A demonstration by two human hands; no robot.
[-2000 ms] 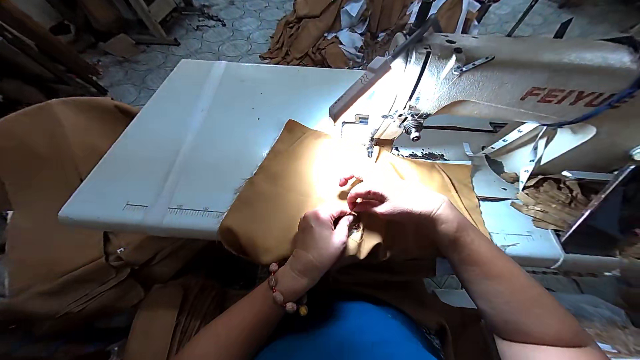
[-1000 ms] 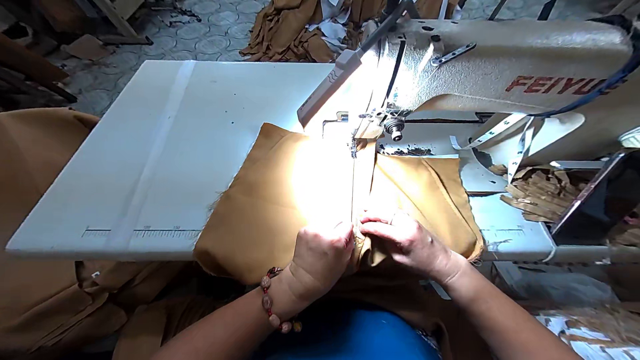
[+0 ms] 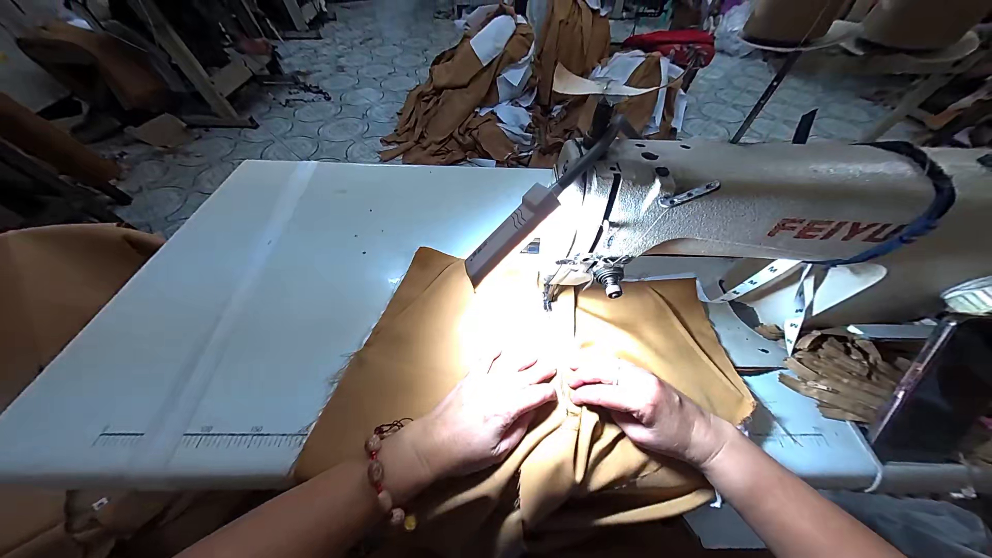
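Tan woven fabric (image 3: 387, 372) lies on the white sewing table (image 3: 310, 232) and hangs over its front edge. A Feiyue industrial sewing machine (image 3: 721, 194) stands above it, with its presser foot (image 3: 548, 298) over the cloth. My left hand (image 3: 496, 411), a beaded bracelet (image 3: 376, 473) at its wrist, pinches the fabric left of a seam in front of the foot. Just to the right, my right hand (image 3: 651, 407) grips the gathered cloth. Glare from the work lamp (image 3: 511, 232) washes out the fabric around the needle.
Cut brown fabric strips (image 3: 837, 372) lie at the table's right, beside a dark phone-like device (image 3: 918, 387). A measuring tape (image 3: 759, 280) hangs by the machine. Brown cloth (image 3: 62, 287) is draped at the left, and a fabric pile (image 3: 465, 101) sits on the tiled floor behind.
My hands have moved apart from their close pinch, and now rest on either side of the seam. The seam section near the foot is laid out straighter than two seconds ago. The view has shifted.
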